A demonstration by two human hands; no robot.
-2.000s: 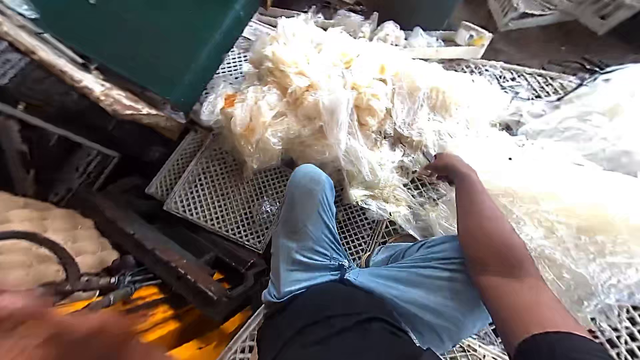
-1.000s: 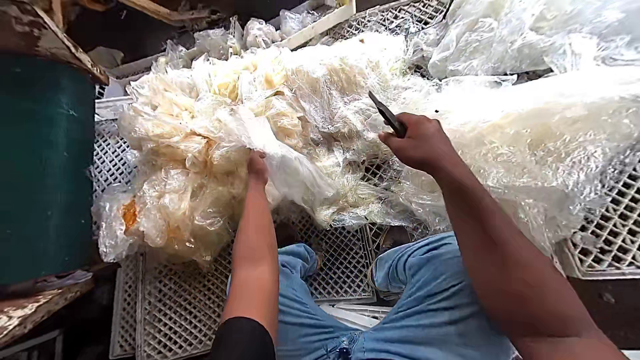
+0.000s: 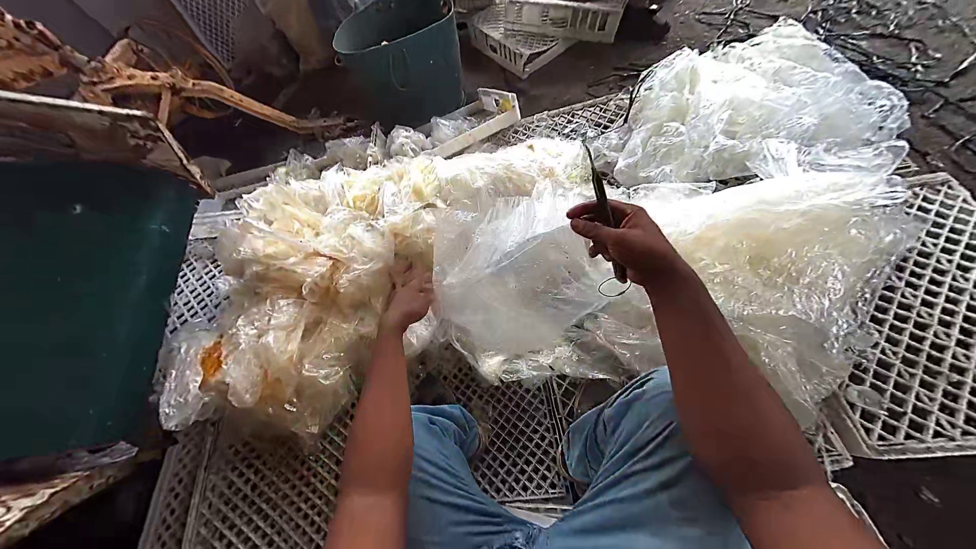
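Note:
A crumpled heap of clear and yellowish plastic film (image 3: 305,259) spreads over the white plastic lattice crates. My left hand (image 3: 410,293) rests against the heap's middle, its fingers partly among the folds; whether it grips any film cannot be told. Between my hands lies a flatter, cloudy plastic sheet (image 3: 511,274). My right hand (image 3: 621,238) holds a slim dark-handled tool (image 3: 600,191), perhaps a knife, upright above the film, with a thin curved tip at the top and a small ring loop at the bottom.
A dark green bin (image 3: 84,305) with a rusty edge stands close on the left. Another green bucket (image 3: 404,61) and stacked white crates (image 3: 526,30) are beyond the heap. More clear film (image 3: 747,114) lies at the back right. A lattice crate (image 3: 923,328) sits at right.
Two seconds ago my left hand was blurred at the lower left; now it is at the heap. The cloudy sheet is spread wider than a second ago. The view has shifted.

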